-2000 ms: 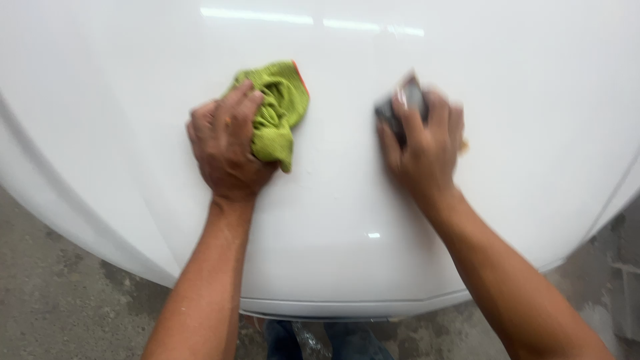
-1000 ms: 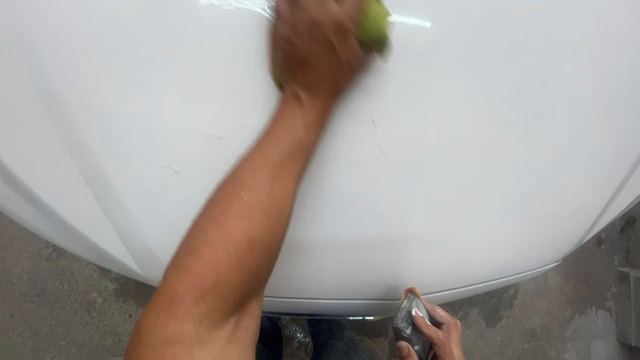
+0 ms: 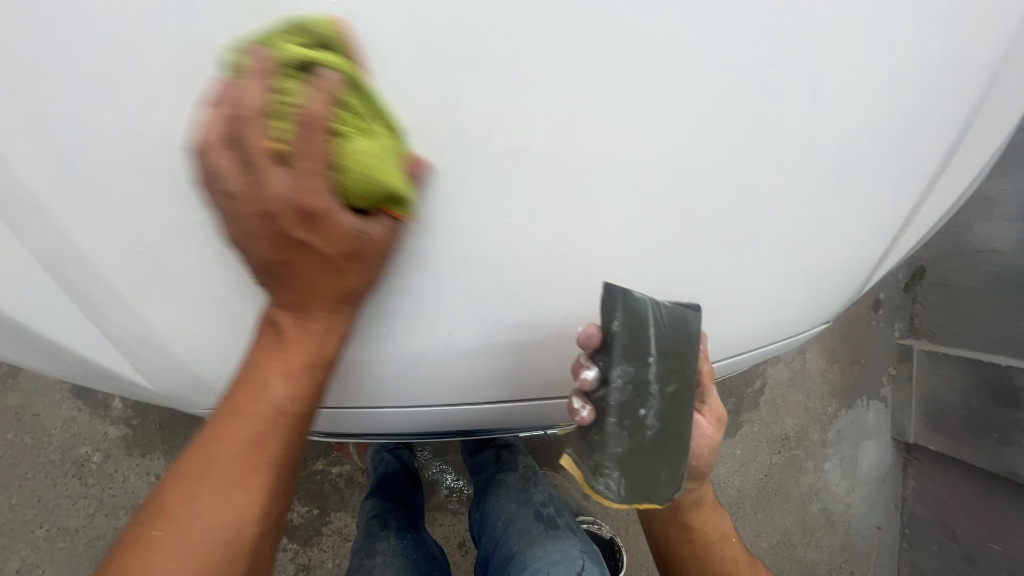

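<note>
My left hand (image 3: 296, 192), blurred by motion, presses a crumpled lime-green cloth (image 3: 336, 112) with an orange edge on the white car hood (image 3: 512, 208). Below and to the right, my right hand (image 3: 708, 416) holds a dark grey sheet of wet sandpaper (image 3: 652, 392), its abrasive face turned up toward me. The sheet looks wrapped around something, which it hides, and a yellowish edge shows at its lower end. Whitish residue marks the sheet and the fingertips of my right hand. This hand is over the front edge of the hood.
The hood's front trim (image 3: 448, 418) curves across below the cloth. Under it are my legs in wet blue jeans (image 3: 512, 512) on a concrete floor (image 3: 800, 448). A bucket (image 3: 604, 540) stands beside my legs, partly hidden. Grey slabs or tiles (image 3: 972, 400) lie at the right.
My left hand has moved the green cloth from the upper middle toward the left and nearer me. My right hand, on the hood two seconds ago, is now off it with the sandpaper's face turned up.
</note>
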